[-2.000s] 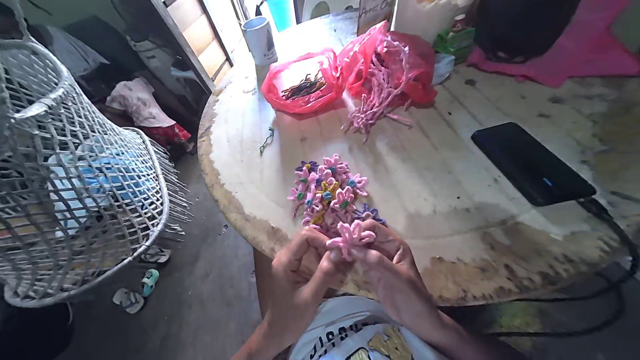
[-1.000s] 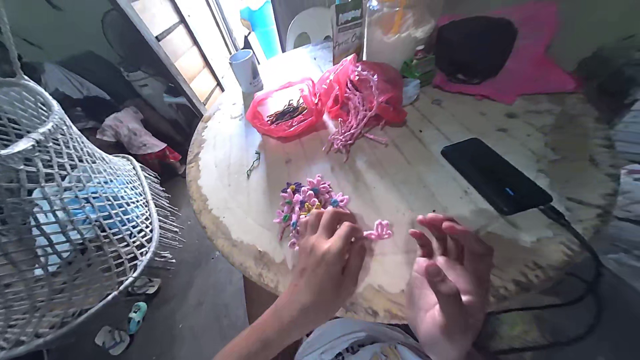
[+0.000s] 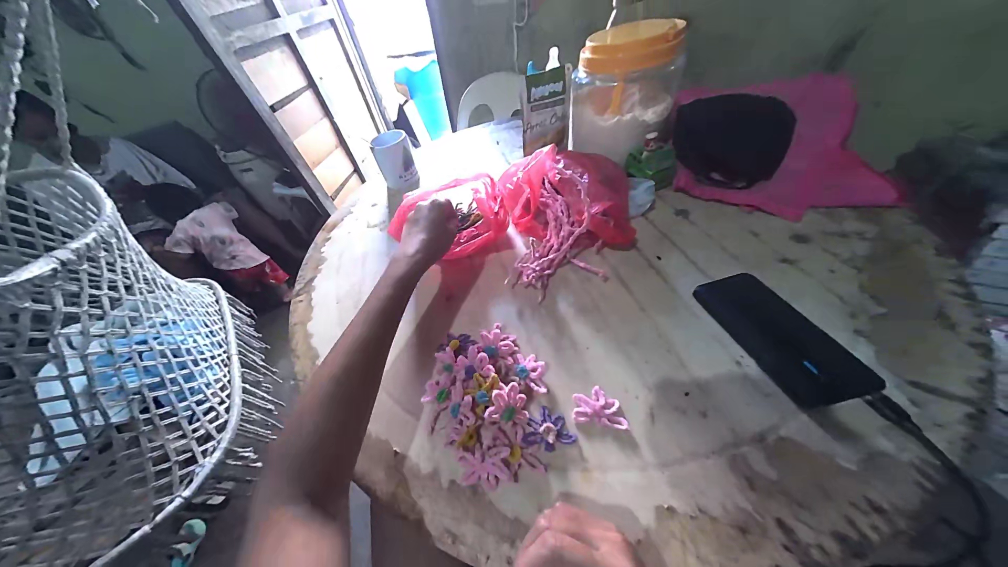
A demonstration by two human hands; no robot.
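My left hand (image 3: pixel 430 230) reaches into an open red plastic bag (image 3: pixel 482 246) that holds thin dark and coloured pieces; its fingertips are hidden, so what it grips is unclear. My right hand (image 3: pixel 577 539) rests at the near table edge, fingers curled and partly out of frame. A single pink fuzzy-wire flower (image 3: pixel 600 409) lies above it. To the left of that is a pile of pink, purple and yellow flowers (image 3: pixel 487 394), several with coloured centres. Pink twisted fuzzy stems (image 3: pixel 556 228) spill from a second red bag (image 3: pixel 602 197).
A black phone (image 3: pixel 787 339) with a cable lies on the round wooden table (image 3: pixel 677 449). At the back stand a mug (image 3: pixel 394 160), a carton (image 3: pixel 545 110), an orange-lidded jar (image 3: pixel 626 94) and a black item (image 3: pixel 734 140) on pink cloth. A woven hanging chair (image 3: pixel 142 354) is at left.
My left hand has moved from the flower pile to the red bag. My right hand has drawn back to the table edge. The pink flower, held in both hands at first, now lies on the table.
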